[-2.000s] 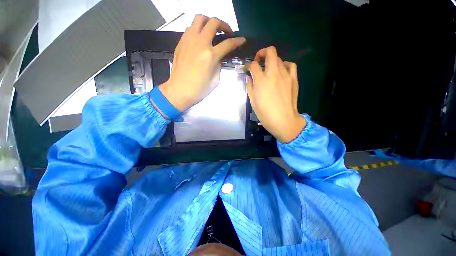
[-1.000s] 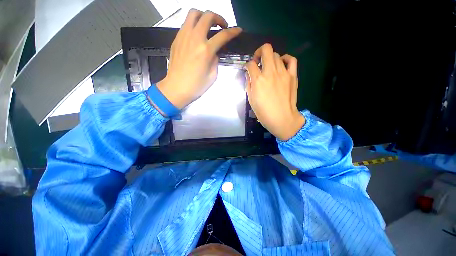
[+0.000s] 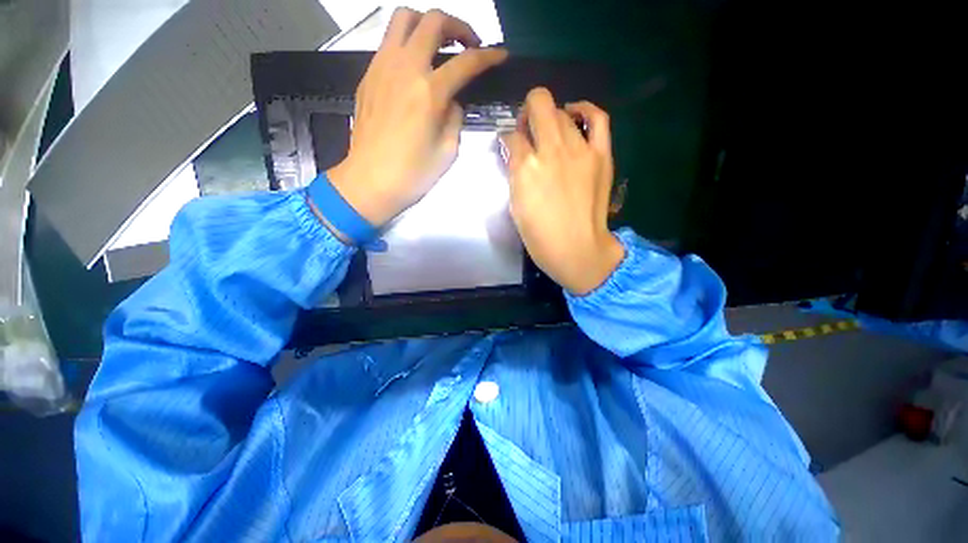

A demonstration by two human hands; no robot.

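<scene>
The open-backed tablet unit (image 3: 308,74) lies in front of me, a black rectangle with a bright silver-white battery (image 3: 446,255) in its middle. My left hand (image 3: 409,122) lies over its upper left part, thumb and fingers curved apart at the top edge, with nothing visible between them. My right hand (image 3: 563,180) is over the right side of the battery, fingertips bent together at the battery's upper right edge. Whether a small piece is pinched there cannot be seen.
A long grey sheet (image 3: 180,117) lies slantwise over white sheets (image 3: 122,42) at the left. Crinkled clear plastic (image 3: 32,366) is at the left edge. A dark bulky mass fills the right side. A yellow-black floor stripe (image 3: 812,332) shows beyond the bench edge.
My right hand has moved slightly left along the battery's top edge. My left hand and the tablet have shifted slightly up and left.
</scene>
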